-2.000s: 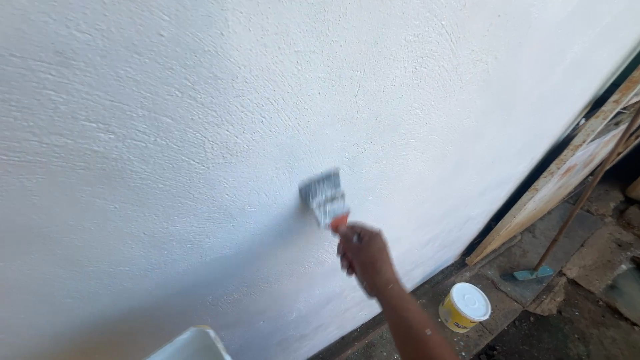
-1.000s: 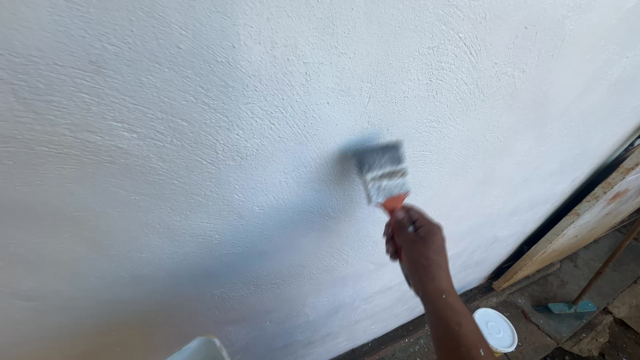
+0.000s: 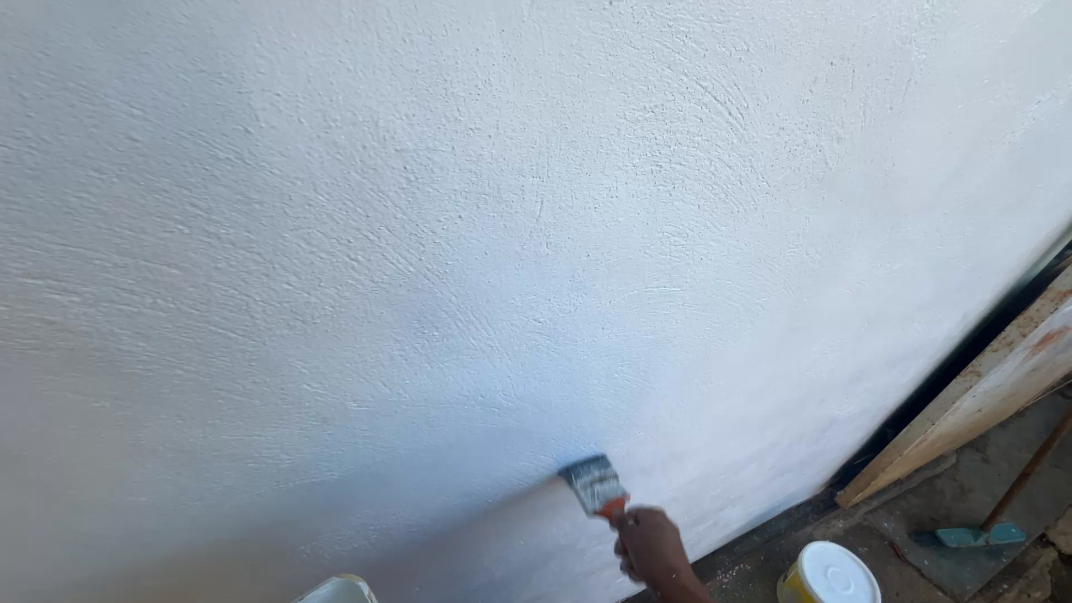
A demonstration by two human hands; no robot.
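My right hand (image 3: 651,546), at the lower middle of the head view, grips the orange handle of a flat paintbrush (image 3: 596,484). The brush's dark bristles point up and left and appear to meet the white textured wall (image 3: 536,251), where a soft shadow spreads to the left. At the bottom edge shows the rim of a white container (image 3: 339,590), cut off by the frame; what holds it cannot be seen. My left hand is out of view.
A white-lidded bucket (image 3: 837,574) stands on the ground near the wall's foot. To the right, a pale board or panel (image 3: 963,402) leans near the wall. Beyond the bucket, a teal broom or scraper head (image 3: 980,536) with a wooden handle (image 3: 1028,469) rests on the stone paving.
My right hand moved the brush first up and right, then down the wall to a lower place. The brush has stayed in its grip.
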